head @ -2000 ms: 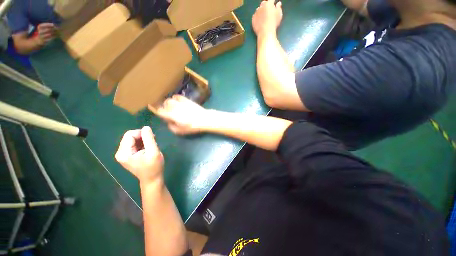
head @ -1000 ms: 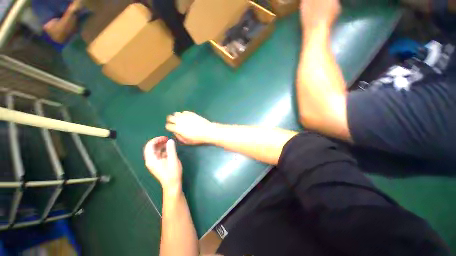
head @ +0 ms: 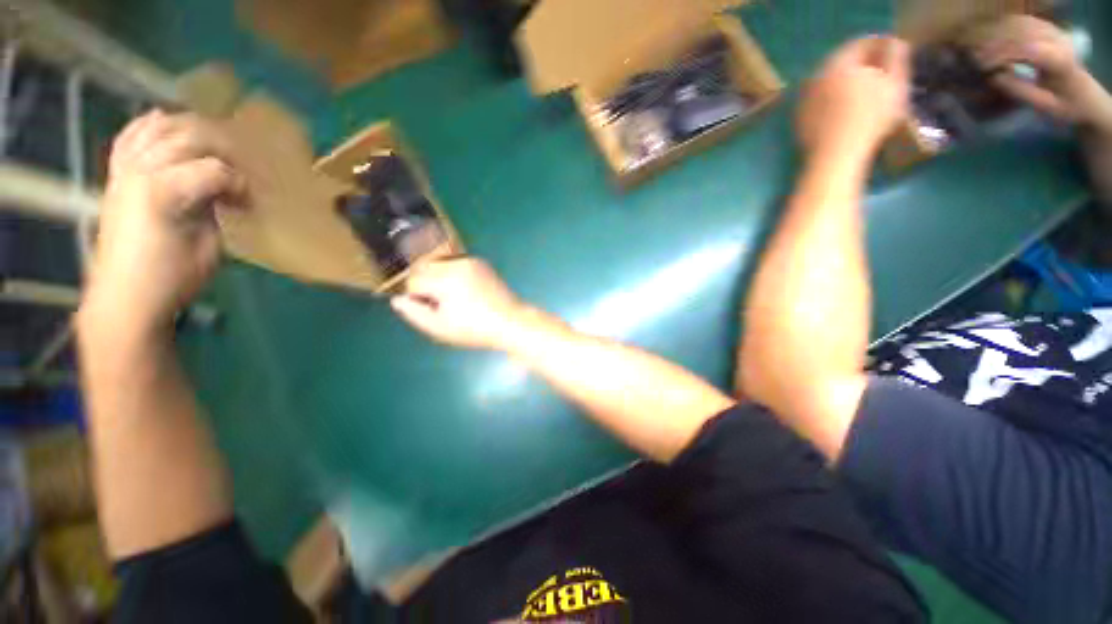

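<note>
An open brown cardboard box (head: 446, 223) stands on the green bench left of centre, its long lid (head: 278, 183) standing open to the left. Dark contents (head: 388, 210), perhaps cables, with a pale patch, lie inside; blur hides their detail. My right hand (head: 457, 300) is at the box's near end, its fingers closed on the wall by the corner. My left hand (head: 165, 201) is raised at the left, curled, in front of the lid's outer edge. Blur hides whether it holds anything.
Another open box (head: 624, 168) with dark contents stands beyond, right of centre. A coworker's arm (head: 805, 280) reaches across the bench (head: 537, 427) at the right. Another person's hand (head: 1037, 61) is over a box at the upper right. Pale rack tubes (head: 43, 189) stand at the left.
The view has shifted. My hands, close together over the bench a second ago, are now apart: the left raised at the lid, the right at the box, now gripping its edge.
</note>
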